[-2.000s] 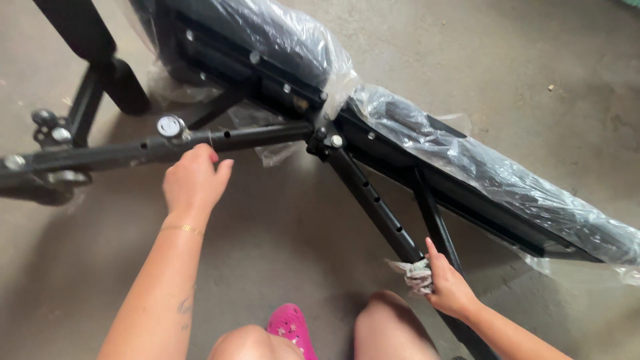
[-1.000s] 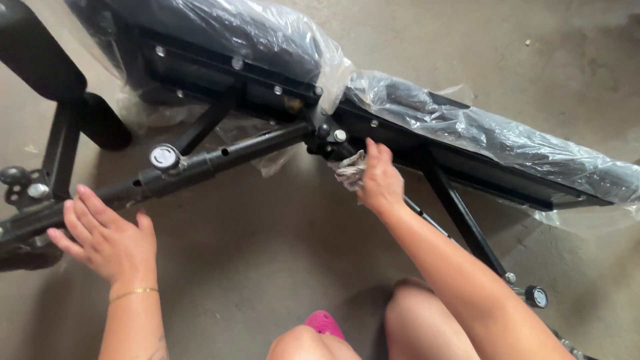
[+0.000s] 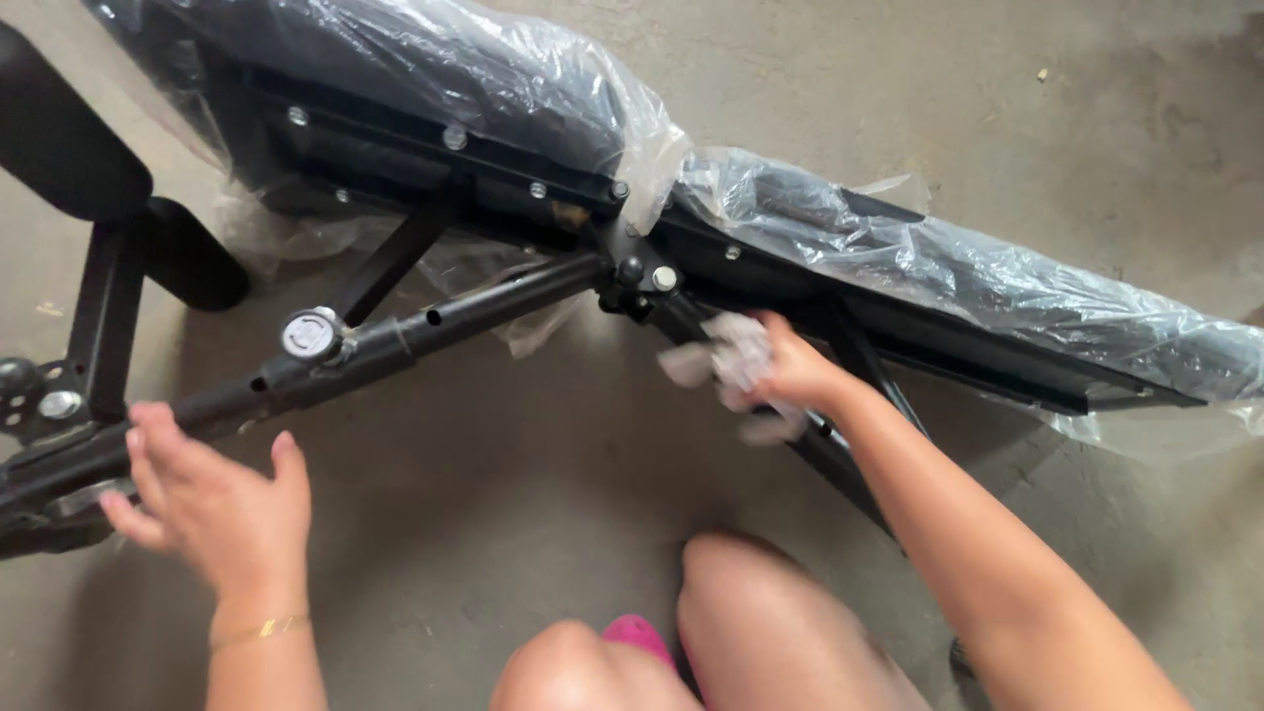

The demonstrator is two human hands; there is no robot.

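Observation:
My right hand (image 3: 795,365) grips a crumpled whitish cloth (image 3: 739,360) against the right leg tube (image 3: 839,469) of a black metal bench frame, a little below its pivot bolt (image 3: 665,278). Blur hides the cloth's exact contact. My left hand (image 3: 212,489), its fingers spread, is at the lower left part of the frame tube (image 3: 336,367) and holds nothing; whether it touches the tube cannot be told. A round knob (image 3: 310,336) sits on that tube. Clear plastic film covers the two pads, the left pad (image 3: 474,74) and the right pad (image 3: 968,257).
Black foam rollers (image 3: 69,128) stand on a bracket at the far left. Loose plastic film (image 3: 652,168) hangs between the pads. My knees (image 3: 770,592) and a pink shoe (image 3: 640,637) are at the bottom, above the concrete floor (image 3: 444,494).
My right hand has gone with the cloth from the lower part of the right leg tube up towards the pivot. My left hand has moved left from near the knob, its fingers now spread.

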